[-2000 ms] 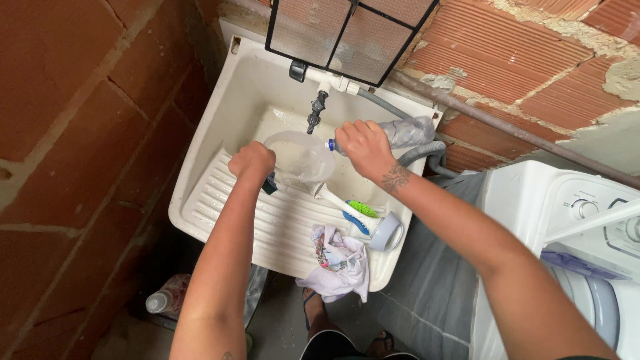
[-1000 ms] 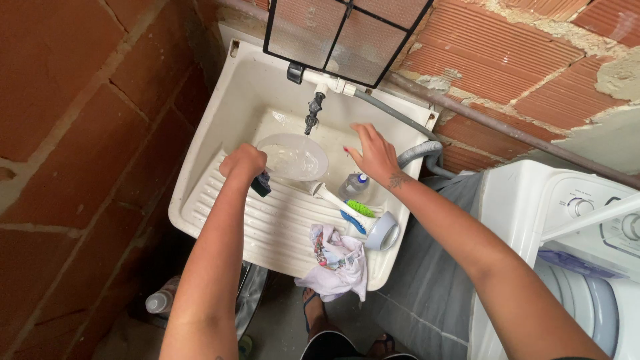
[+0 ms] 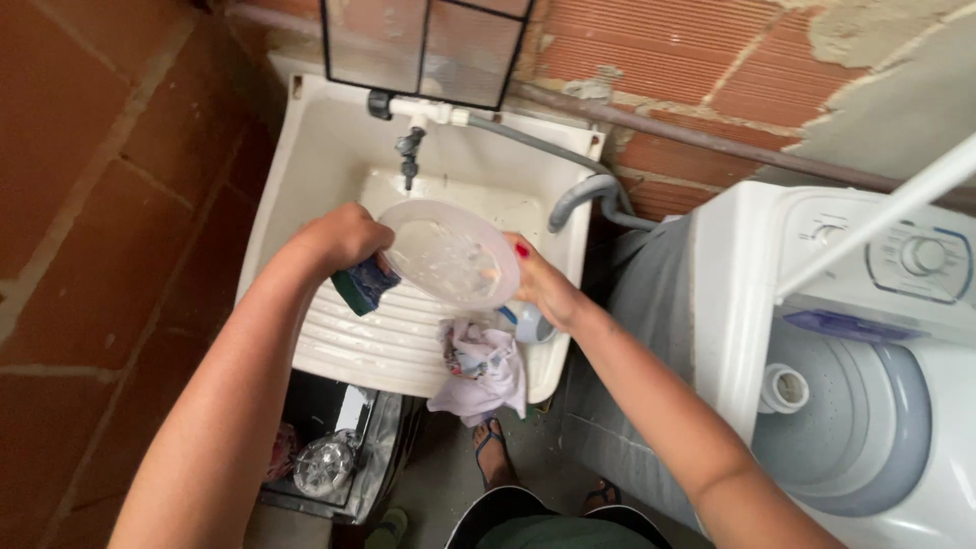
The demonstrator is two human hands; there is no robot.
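Both my hands hold a translucent plastic bowl tilted over the laundry sink. On the bowl's left rim is my left hand, with a dark blue and green sponge hanging below its fingers. My right hand grips the right side, its thumb at the rim. The dark faucet stands just behind the bowl. A crumpled pale cloth lies over the sink's front edge. The grey-white round item near my right wrist is partly hidden.
To the right is an open top-loading washing machine with a white container inside. A grey drain hose hooks over the sink's right edge. Brick walls flank the sink, and a black-framed mesh panel hangs above the faucet.
My right hand, holding a clear bottle two seconds ago and empty one second ago, now grips the bowl. The bowl is raised and tilted. The view has shifted.
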